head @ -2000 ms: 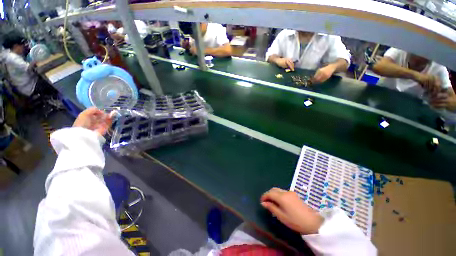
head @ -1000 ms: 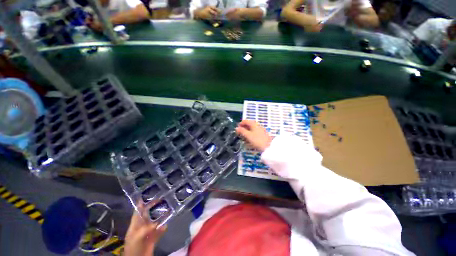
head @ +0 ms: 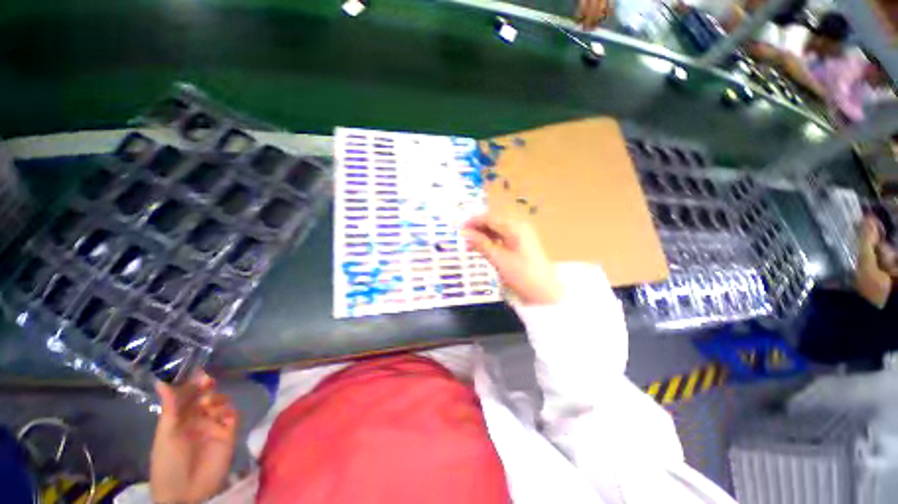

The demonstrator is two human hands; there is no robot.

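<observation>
The clear tray (head: 202,241) with rows of dark square pockets lies tilted across the bench edge at left, in the head view. My left hand (head: 197,428) is at its lower corner, fingers curled; whether they grip the rim is blurred. The white sheet (head: 345,212) with columns of short dark bars lies right of the tray, with blue pieces (head: 361,285) at its lower left and upper right. My right hand (head: 517,258) is over the sheet's right side, fingertips close together; whether they hold a piece cannot be seen.
A tan cardboard sheet (head: 591,202) lies right of the white sheet, with some blue bits on it. More clear trays (head: 704,271) lie beyond it. Small housings (head: 506,31) stand along the bench's far strip. People sit at upper right. A grey crate (head: 788,472) is at lower right.
The view has turned right and down. The tray in my left hand has come down to the bench beside the sheet. My right hand has moved from the tray's edge to the sheet's right side.
</observation>
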